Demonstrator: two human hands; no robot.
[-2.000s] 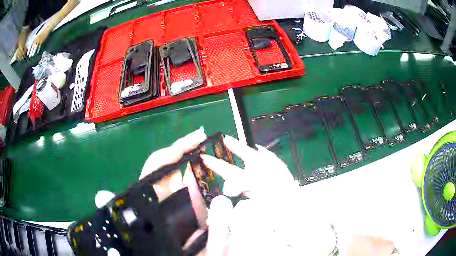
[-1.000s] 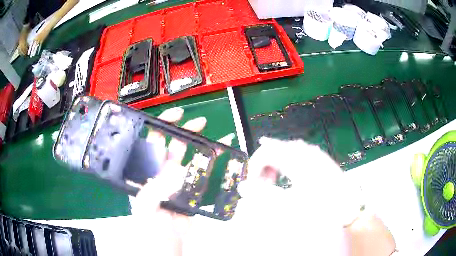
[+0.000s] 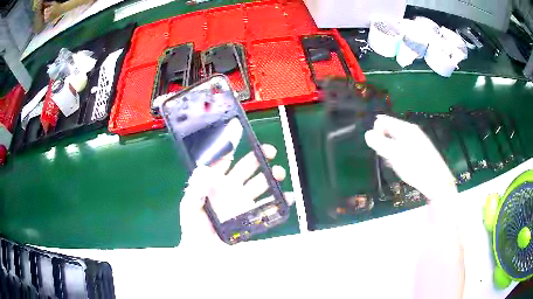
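Observation:
My left hand (image 3: pixel 201 195) holds one phone middle frame (image 3: pixel 196 111), tilted over the belt, with its fingers showing through the large opening. A dark patch spans part of that opening. My right hand (image 3: pixel 406 146) has its fingertips at the side of a second, blurred dark middle frame (image 3: pixel 350 99) over the left end of the row on the belt. The fingers look closed on its edge, though blur hides the contact. More middle frames (image 3: pixel 476 137) lie side by side and overlapping to the right. Glare washes out both hands.
A red tray (image 3: pixel 272 70) holding several frames lies beyond my hands. Left of it is a black parts tray (image 3: pixel 87 44) with a bottle, plastic bag and white strip. Black blister trays (image 3: pixel 52 274) are lower left, a green-rimmed fan (image 3: pixel 520 228) right, white rolls (image 3: pixel 415 41) at the back.
The two frames held together in my left hand are apart: one stays there, turned more upright. My right hand has moved right and forward to the other, over the row.

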